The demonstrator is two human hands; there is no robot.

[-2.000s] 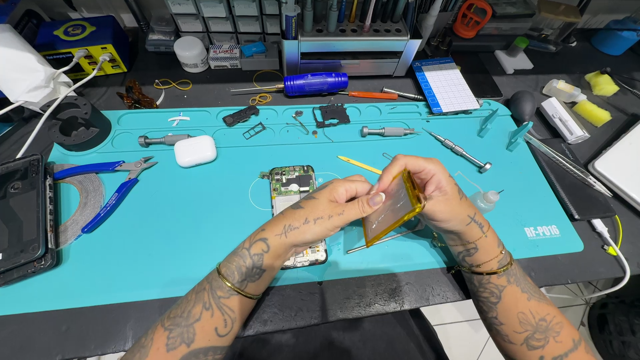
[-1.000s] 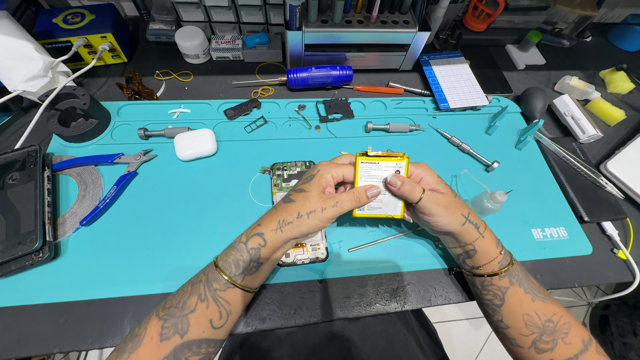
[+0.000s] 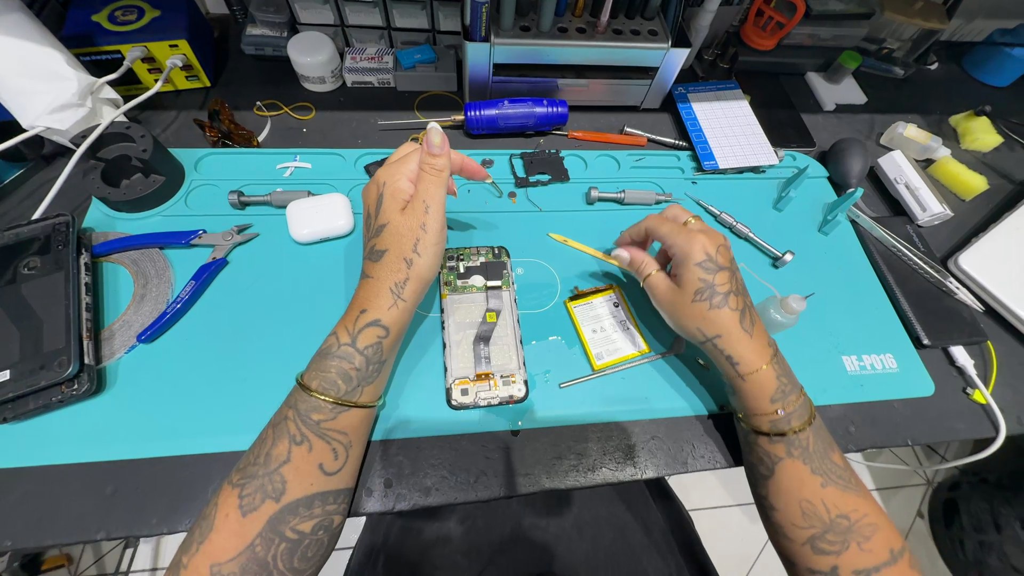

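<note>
An opened smartphone (image 3: 485,328) lies on the teal work mat, its circuit board and flex cable bare. Right of it rests a yellow-edged phone battery (image 3: 606,326), with a thin metal tool (image 3: 612,370) just below. My right hand (image 3: 680,260) is above the battery, its fingers on the end of a yellow stick-like pry tool (image 3: 582,249). My left hand (image 3: 412,200) is raised over the mat's back part, above the phone; a small thin part (image 3: 494,186) shows at its fingertips, and whether it is held I cannot tell.
Blue-handled cutters (image 3: 180,292) lie over a roll of grey tape at left, near a white earbud case (image 3: 320,218). Grey screwdrivers (image 3: 740,230), a small dropper bottle (image 3: 780,312) and a black bracket (image 3: 541,168) are on the mat. Behind stand a blue-handled tool (image 3: 516,116) and a tool rack (image 3: 576,48).
The battery, held in both my hands before, now lies on the mat. My left hand has moved toward the back of the mat, and my right hand has gone to the yellow tool.
</note>
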